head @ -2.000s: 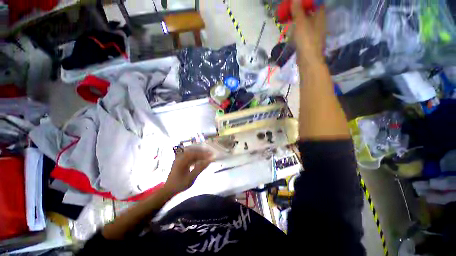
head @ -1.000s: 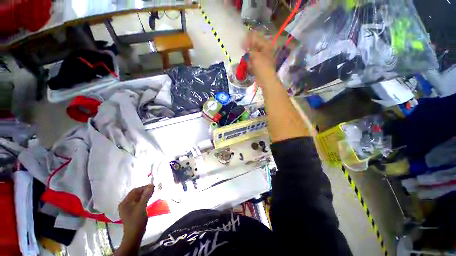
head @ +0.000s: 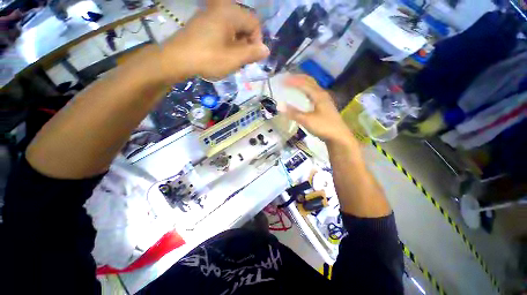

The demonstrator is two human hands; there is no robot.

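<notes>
My left hand (head: pixel 222 43) is raised at the upper middle, thumb and fingertips close together; I cannot tell if it pinches a thread. My right hand (head: pixel 318 112) is behind the machine's right end, curled round a blurred white rounded thing (head: pixel 293 97), perhaps a thread cone. The cream-white sewing machine (head: pixel 240 178) lies below both hands, with its control panel (head: pixel 234 128) at its back. The pale grey garment (head: pixel 124 210) lies left of the needle area, with its red band (head: pixel 153 252) along the near edge.
A black plastic-wrapped bundle (head: pixel 182 103) and tape rolls (head: pixel 210 102) sit behind the machine. A small tray of parts (head: pixel 297 161), black tools and scissors (head: pixel 335 231) lie at its right. A yellow basket (head: pixel 361 124) stands further right, by striped floor tape.
My left hand has risen from the garment to the upper middle. My right hand has come down and right, now with a white thing instead of the red cone. The view has turned right.
</notes>
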